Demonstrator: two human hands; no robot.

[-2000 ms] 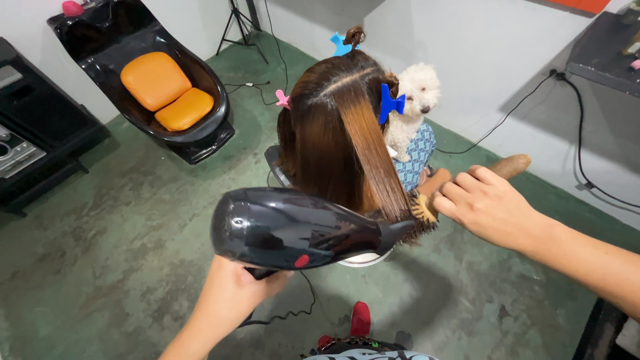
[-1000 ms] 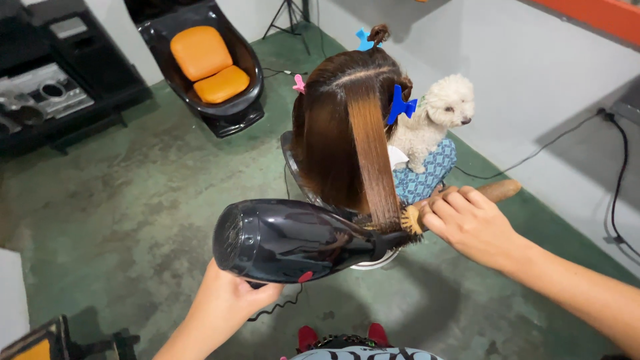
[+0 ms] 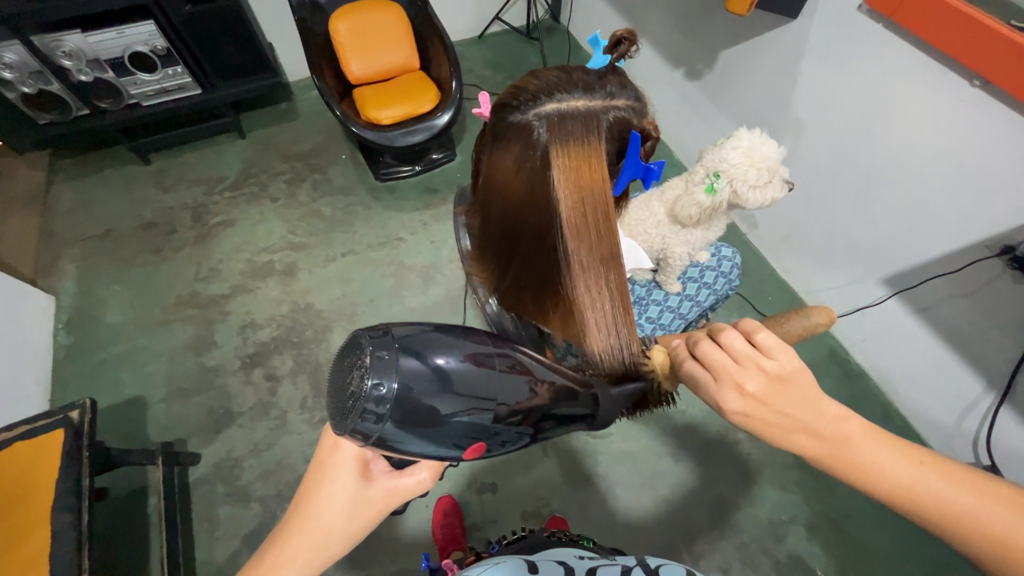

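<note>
My left hand point(image 3: 376, 480) grips the handle of a black hair dryer point(image 3: 472, 392), its nozzle against the ends of a straight brown lock of hair point(image 3: 596, 256). My right hand point(image 3: 744, 376) holds the wooden handle of a round bristle brush point(image 3: 660, 372), and the lock's ends lie at its bristles. The hair belongs to a seated person, seen from behind. A blue claw clip point(image 3: 638, 166) sits at the right of the head, a light blue clip point(image 3: 598, 51) at the top, and a pink clip point(image 3: 482, 106) at the left.
A white curly dog point(image 3: 680, 212) sits on the person's patterned lap point(image 3: 692, 284). Behind are a black chair with orange cushions point(image 3: 396, 98), a stereo point(image 3: 140, 60) and a tripod point(image 3: 524, 20). A cable point(image 3: 920, 286) runs along the right wall. A yellow-and-black piece of furniture point(image 3: 36, 480) stands lower left.
The dog has turned its head to the right. Both hands still hold the dryer and the brush at the hair ends. The view has shifted, bringing the yellow-and-black furniture in at lower left.
</note>
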